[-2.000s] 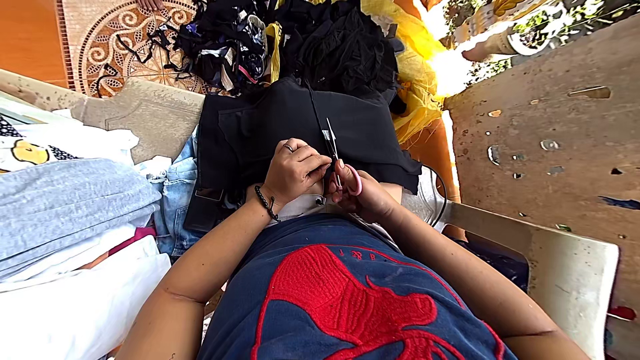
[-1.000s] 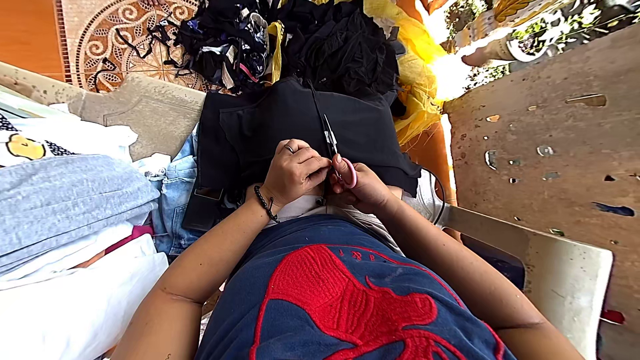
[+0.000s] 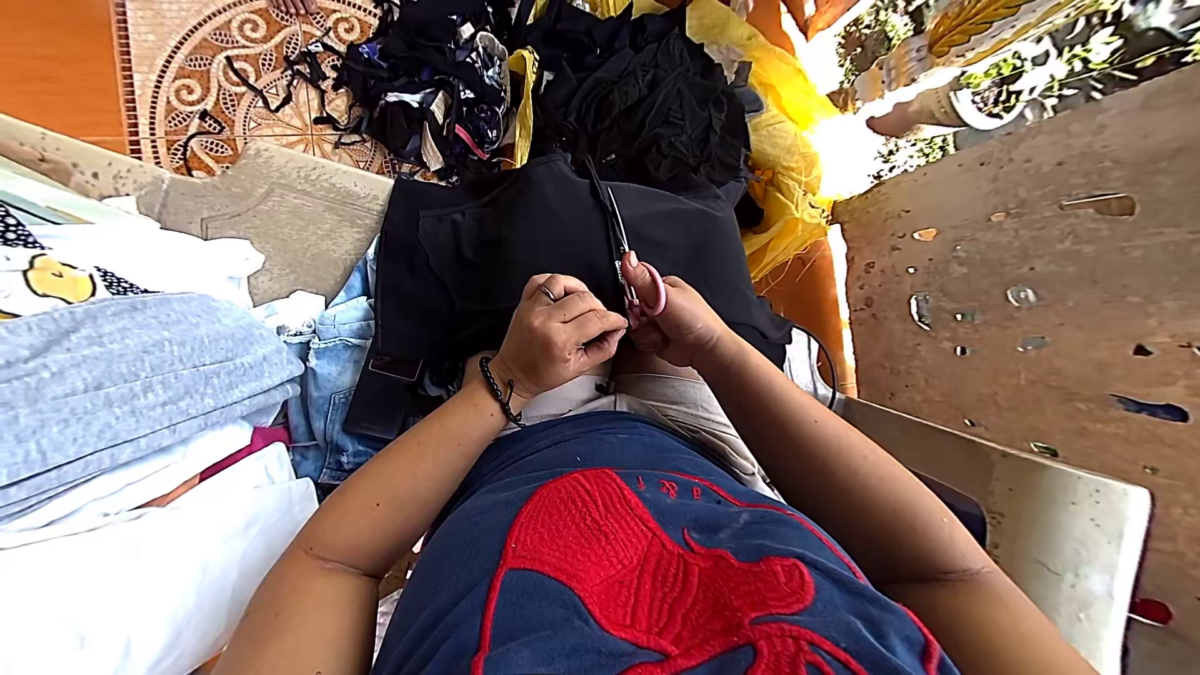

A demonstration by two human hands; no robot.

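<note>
Black cloth (image 3: 525,234) lies across my lap. My right hand (image 3: 677,319) holds a pair of scissors (image 3: 621,234) with pink handles, the thumb at one ring and the blades pointing away from me over the cloth. Close beside it, my left hand (image 3: 562,333) has its fingers curled, the fingertips near the scissors' handles; what they pinch is too small to tell. A thin black strip (image 3: 594,178) runs along the cloth next to the blades. A ring and a black beaded bracelet are on the left hand and wrist.
Folded grey cloth (image 3: 141,384) and white cloth (image 3: 159,562) are stacked at the left, beside blue denim (image 3: 333,394). Black scraps (image 3: 431,84) and a black cloth heap (image 3: 647,103) lie ahead, by a yellow sack (image 3: 792,122). A pale chair arm (image 3: 1041,516) stands at the right.
</note>
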